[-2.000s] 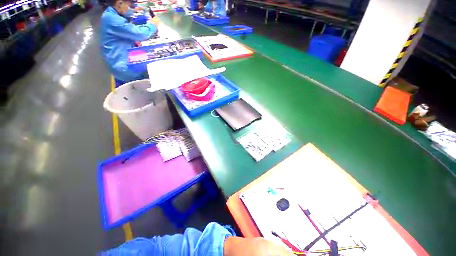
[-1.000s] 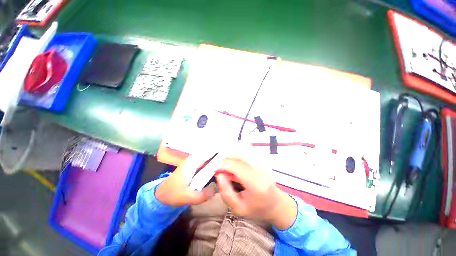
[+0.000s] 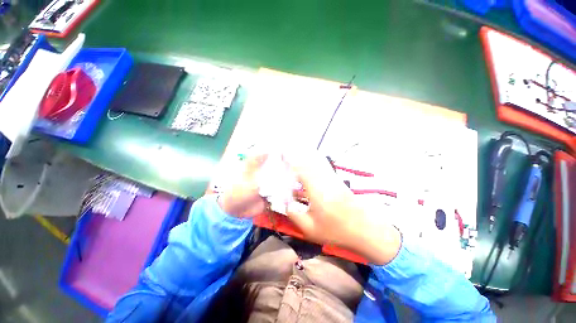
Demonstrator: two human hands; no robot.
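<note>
My left hand (image 3: pixel 243 192) and my right hand (image 3: pixel 331 211) are together over the near left part of the white panel back plate (image 3: pixel 398 139). Between them they hold a small whitish piece (image 3: pixel 278 183), too overexposed to name. The plate lies on an orange-red padded frame (image 3: pixel 363 94). Red wires (image 3: pixel 372 192) and a long dark cable (image 3: pixel 335 120) lie on the plate. A black oval part (image 3: pixel 440 219) is near its lower right corner. My hands hide the plate's near left area.
Two electric screwdrivers, one black (image 3: pixel 499 176) and one blue (image 3: pixel 527 195), lie right of the plate. Screw trays (image 3: pixel 205 104), a black square sheet (image 3: pixel 148 89) and a blue bin (image 3: pixel 114 69) with a red item are left. Another panel (image 3: pixel 530 88) is far right. A pink-lined bin (image 3: pixel 117 252) is lower left.
Both hands have moved forward and up from near my lap to over the plate, still holding a light-coloured piece. The view, turned down to the bench earlier, has shifted slightly.
</note>
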